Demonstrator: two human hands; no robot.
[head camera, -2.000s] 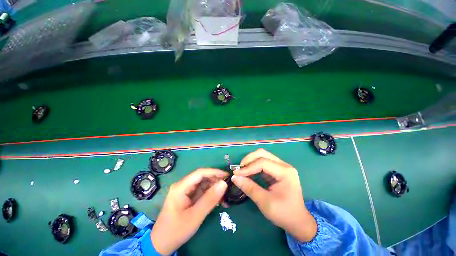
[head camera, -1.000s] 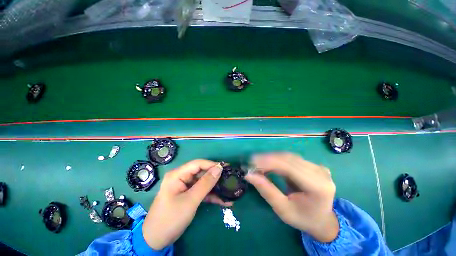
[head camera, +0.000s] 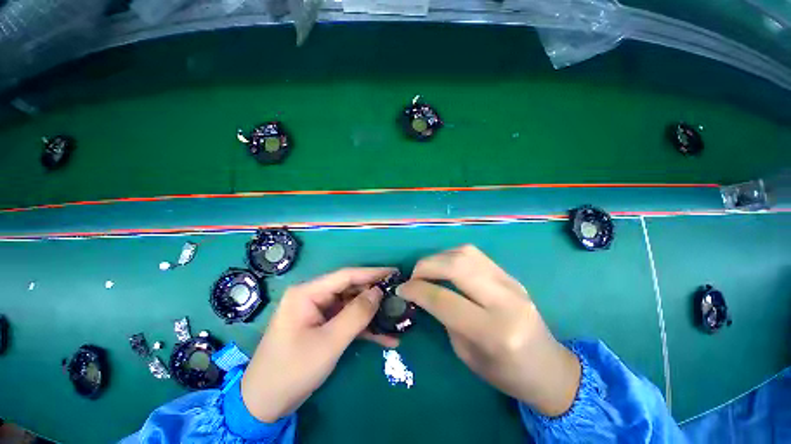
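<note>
A round black unit (head camera: 395, 314) with a dull centre disc is held between both hands, tilted, just above the green bench mat. My left hand (head camera: 314, 334) grips its left rim with thumb and fingers. My right hand (head camera: 486, 325) has thumb and index fingertips at the unit's upper right edge; whether a small part is pinched there is hidden. A heap of small white parts (head camera: 397, 368) lies on the mat just below the unit.
Several similar black units lie on the mat at left (head camera: 238, 296) and right (head camera: 591, 228). Silvery pieces (head camera: 181, 329) lie at lower left. Spaced units (head camera: 271, 142) sit on the green conveyor (head camera: 347, 165) beyond the red line. Clear plastic bags (head camera: 579, 35) hang over the far rail.
The right hand, blurred and slightly apart from the unit a second ago, is back at its upper edge. The view has tilted downward since the earliest frame, then shifted slightly. The left hand keeps its hold.
</note>
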